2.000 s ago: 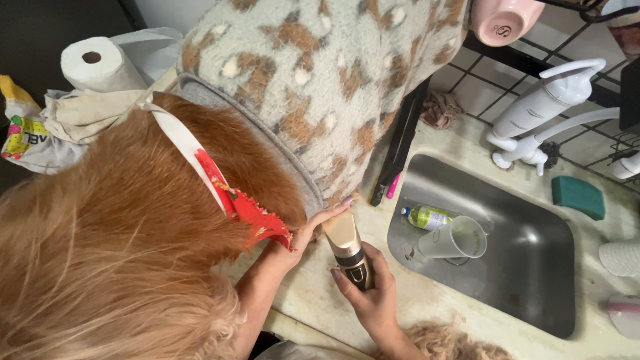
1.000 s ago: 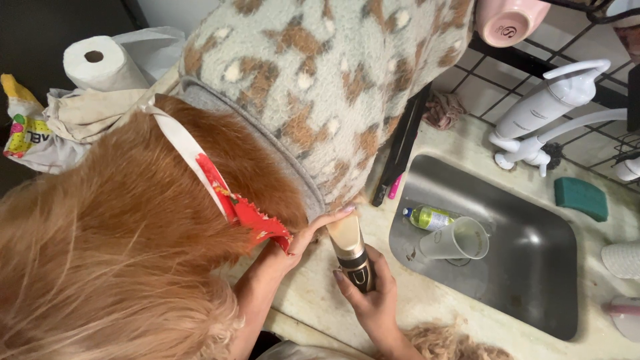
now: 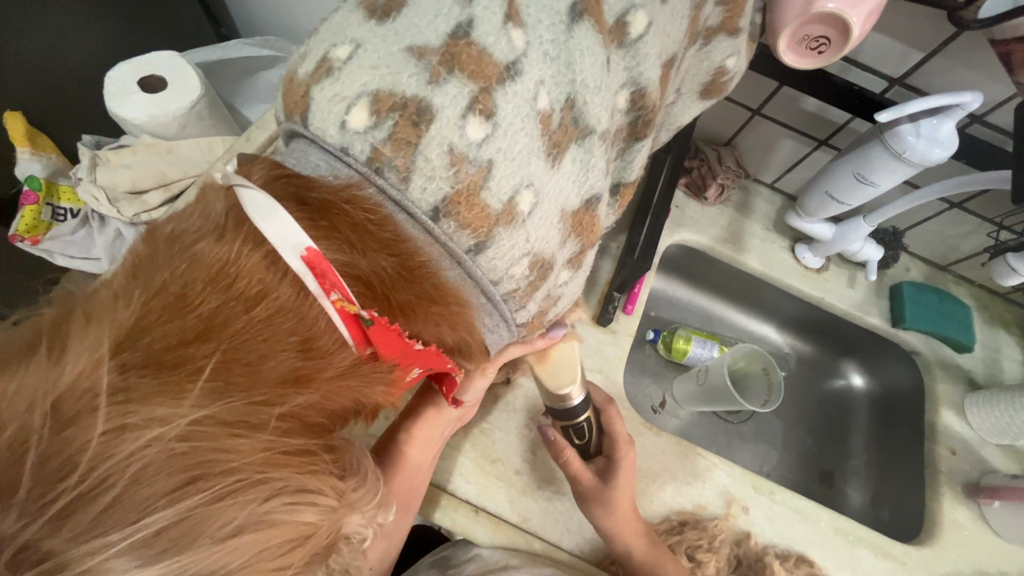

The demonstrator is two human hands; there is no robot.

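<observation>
A brown, long-haired dog in a grey fleece garment with brown patches fills the left and middle of the head view. Round its neck runs a white band with a red patterned cloth. My right hand holds a gold and black hair clipper, its head pointing up toward the garment's lower edge. Just beside the clipper head is the tip of an extended digit of my left hand. The rest of that hand is at the dog's underside, its other fingers hidden, so its hold cannot be made out.
Right of the clipper is a steel sink holding a plastic cup and a green-yellow bottle. A black rack, white faucet filter and green sponge stand around it. Curly hair lies at the bottom; a paper roll stands upper left.
</observation>
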